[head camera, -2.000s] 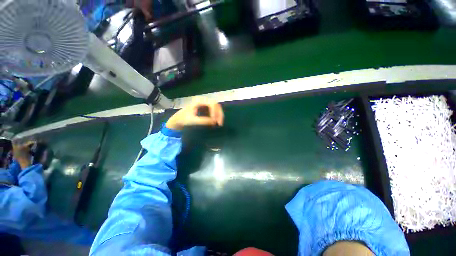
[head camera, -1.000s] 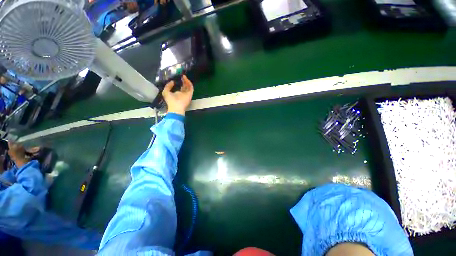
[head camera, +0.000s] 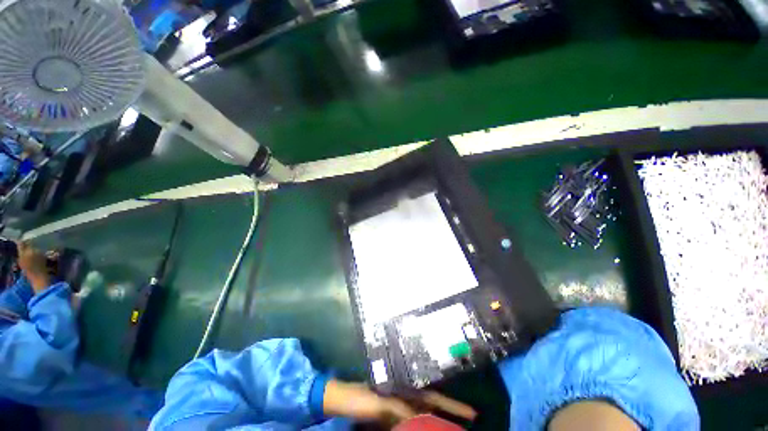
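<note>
An open tablet device lies in a black tray on the green bench in front of me, turned at a slant. Its large silver-white rectangle faces up, and a circuit board with a bright green patch is at the near end. My left hand is at the tray's near edge, low in the picture, fingers along the edge; it is blurred and partly hidden by a red shape at the bottom rim. My right hand is out of view; only its blue sleeve and some bare skin show at the lower right.
A loose pile of dark parts lies right of the device, beside a black parts tray of small white pieces. A white desk fan and pale cable are left. More devices sit on the conveyor beyond the white strip. Another worker's hand is far left.
My left hand has come back from the conveyor to the near bench. The device in its tray has moved from the conveyor onto the bench in front of me. The right sleeve has barely moved.
</note>
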